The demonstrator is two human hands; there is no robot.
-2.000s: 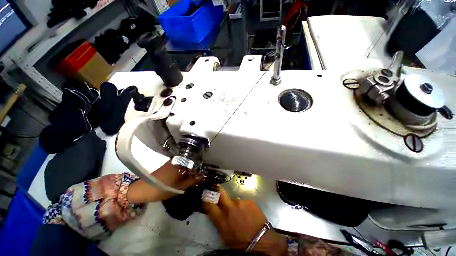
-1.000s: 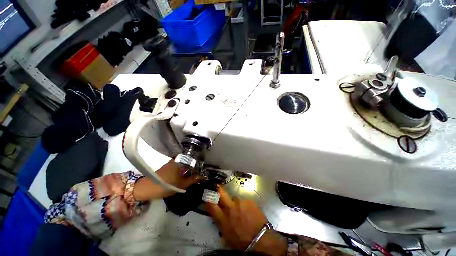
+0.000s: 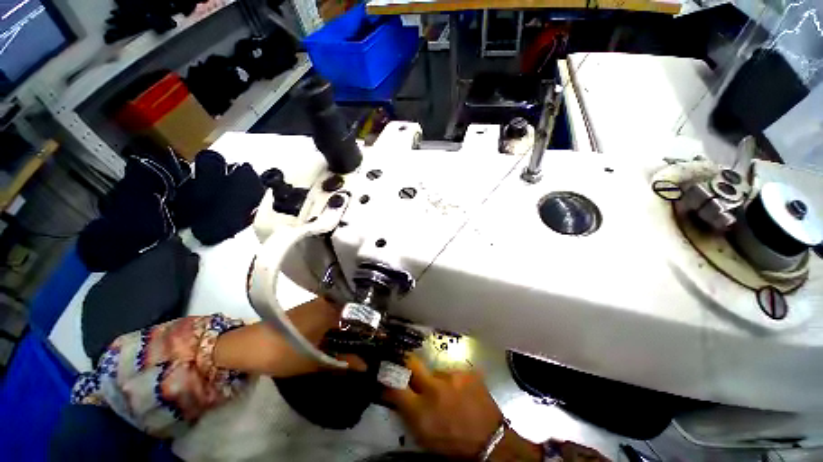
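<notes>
A black workpiece (image 3: 329, 395) lies at the needle area of the white sewing machine (image 3: 487, 244). My left hand (image 3: 311, 334) reaches in behind the white curved guard (image 3: 271, 293); its fingers are partly hidden by the machine head and rest on the black fabric. My right hand (image 3: 447, 406) is on the fabric's right side, its fingertips at the presser foot area, just left of the lamp glow (image 3: 448, 347). A pale tag or wrap (image 3: 393, 374) shows at a finger of my right hand. The needle itself is hidden.
Flat dark panels (image 3: 140, 293) lie at the table's left end, with puffy black pieces (image 3: 217, 198) beyond them. A blue bin (image 3: 361, 50) and an orange-topped box (image 3: 162, 113) stand behind. The machine arm runs to the right, carrying a round metal winder unit (image 3: 772, 226).
The machine appears shifted right and down as the view moves. More of the black workpiece shows left of the needle area, its edge now rounded. Both hands stay at the fabric.
</notes>
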